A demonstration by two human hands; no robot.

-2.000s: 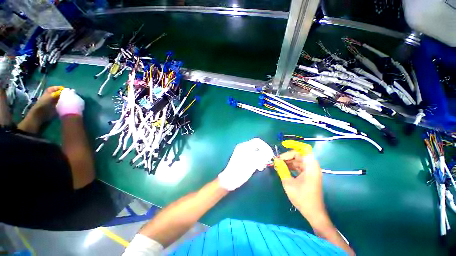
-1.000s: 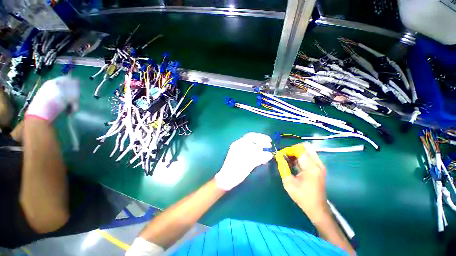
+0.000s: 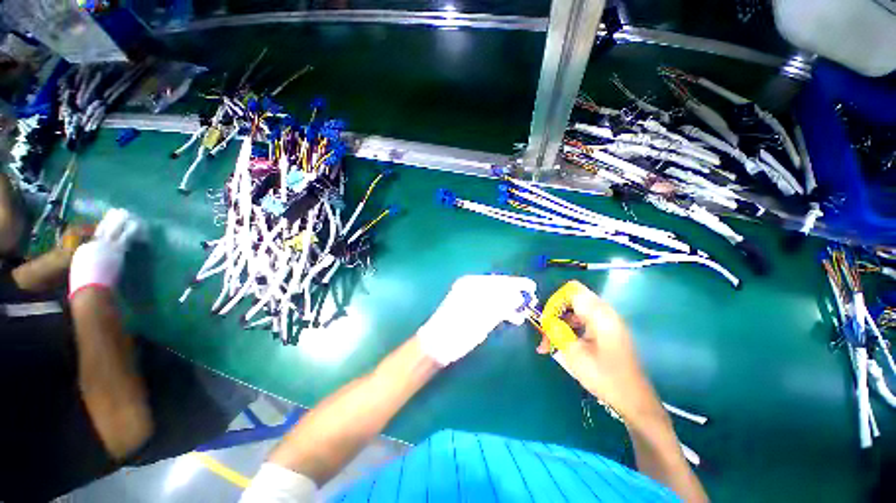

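My left hand (image 3: pixel 472 316), in a white glove, holds a small blue connector housing (image 3: pixel 528 301) at its fingertips. My right hand (image 3: pixel 591 339), with yellow covers on thumb and finger, pinches thin wires just right of the housing. The fingertips of both hands nearly meet. Whether the wires sit inside the housing is too small to tell. White sleeve ends (image 3: pixel 685 414) show beyond my right wrist; the wrist hides part of them. Several straight harnesses (image 3: pixel 580 222) with blue plugs at their left ends lie just beyond my hands.
A tangled harness pile (image 3: pixel 280 236) lies left. A neighbour's gloved hand (image 3: pixel 98 257) is at the far left. A metal post (image 3: pixel 561 88) stands behind the straight harnesses. A rear harness pile (image 3: pixel 688 162), a blue bin (image 3: pixel 853 147) and far-right harnesses (image 3: pixel 857 334) are on the right.
The blue housing shows more clearly in my left fingertips. My right fingers have curled in around the wires. The white sleeves by my right arm have shifted. The neighbour's gloved hand has moved.
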